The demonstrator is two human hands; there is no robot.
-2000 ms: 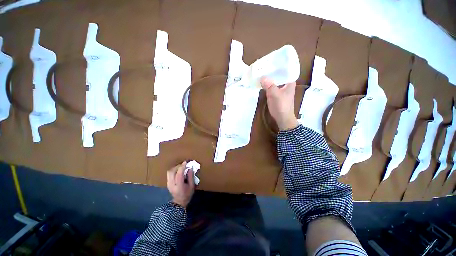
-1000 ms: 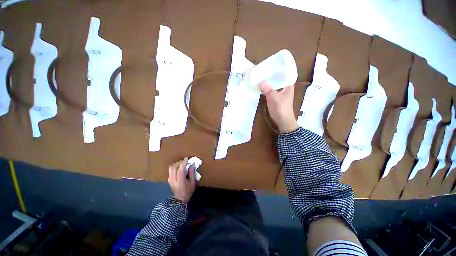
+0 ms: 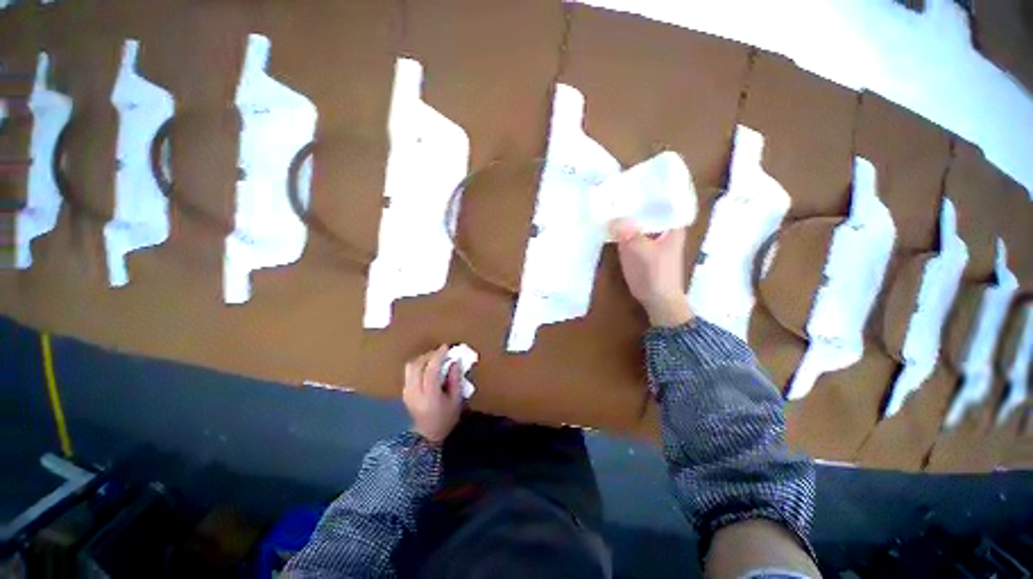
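Note:
My right hand (image 3: 655,266) is shut on a translucent white glue bottle (image 3: 659,195), tilted with its narrow end to the left over a white template (image 3: 563,243). The nozzle tip cannot be told apart from the white behind it. My left hand (image 3: 433,394) holds a crumpled white tissue (image 3: 461,369) at the near edge of the brown panels (image 3: 453,322). Thin brown curved handles (image 3: 495,275) lie beside the white templates.
Overlapping brown panels with several more white templates (image 3: 427,192) run left and right. The white table top (image 3: 838,45) shows beyond them. The grey floor has a yellow line (image 3: 54,390) at left, and a metal frame (image 3: 51,489) stands at lower left.
The view has shifted, so the panels sit further right in the picture. My right hand and the bottle are slightly lower against the template. My left hand still holds the tissue near the edge.

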